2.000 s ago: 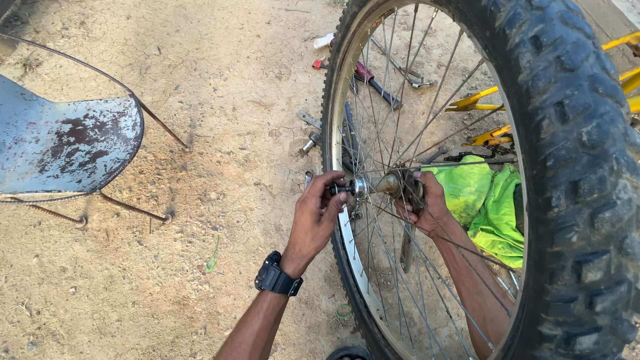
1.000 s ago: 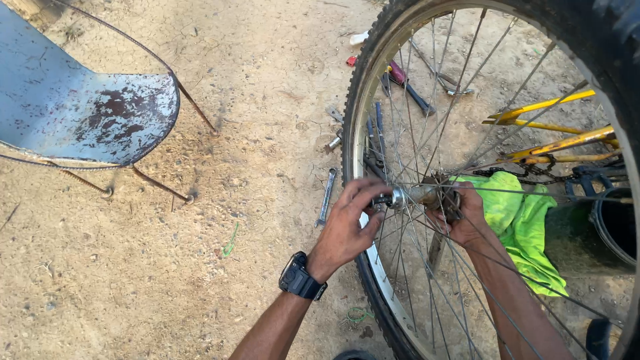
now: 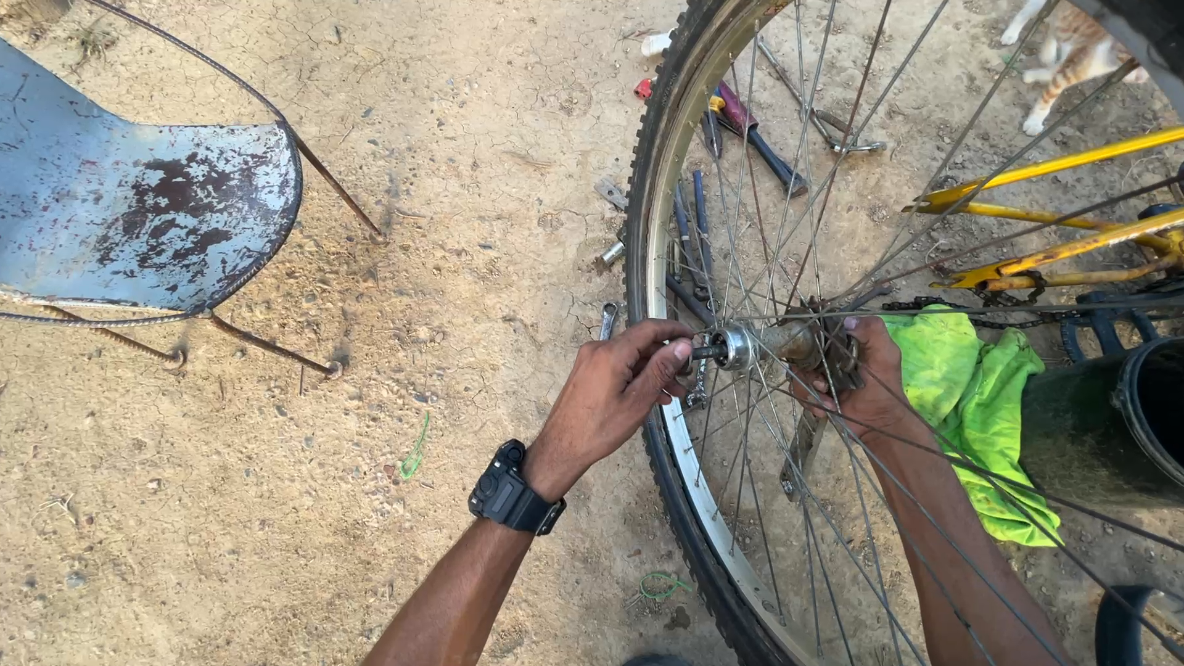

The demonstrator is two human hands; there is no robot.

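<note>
A spoked bicycle wheel [image 3: 659,231] with a knobby tyre stands upright at the right of the head view. My left hand [image 3: 638,370], with a black watch [image 3: 511,490] on the wrist, pinches the threaded axle end [image 3: 710,352] that sticks out of the silver hub cup [image 3: 737,349]. On the hub's other side, behind the spokes, my right hand [image 3: 856,375] grips the dark, greasy sprocket side of the wheel hub [image 3: 786,341]. The fingertips of my right hand are partly hidden by the hub and spokes.
A worn blue metal chair [image 3: 208,213] stands at left. Beyond the wheel lie a screwdriver [image 3: 763,148], wrenches and other tools, a yellow bicycle frame [image 3: 1064,166], a neon green cloth [image 3: 980,407] and a black bucket [image 3: 1078,430]. An orange-and-white cat [image 3: 1073,55] is at top right. A combination wrench [image 3: 608,320] lies near my left hand.
The fingers of my left hand, spread over the axle end a second ago, are now closed around it. My right hand stays at the hub. The cat has come into view.
</note>
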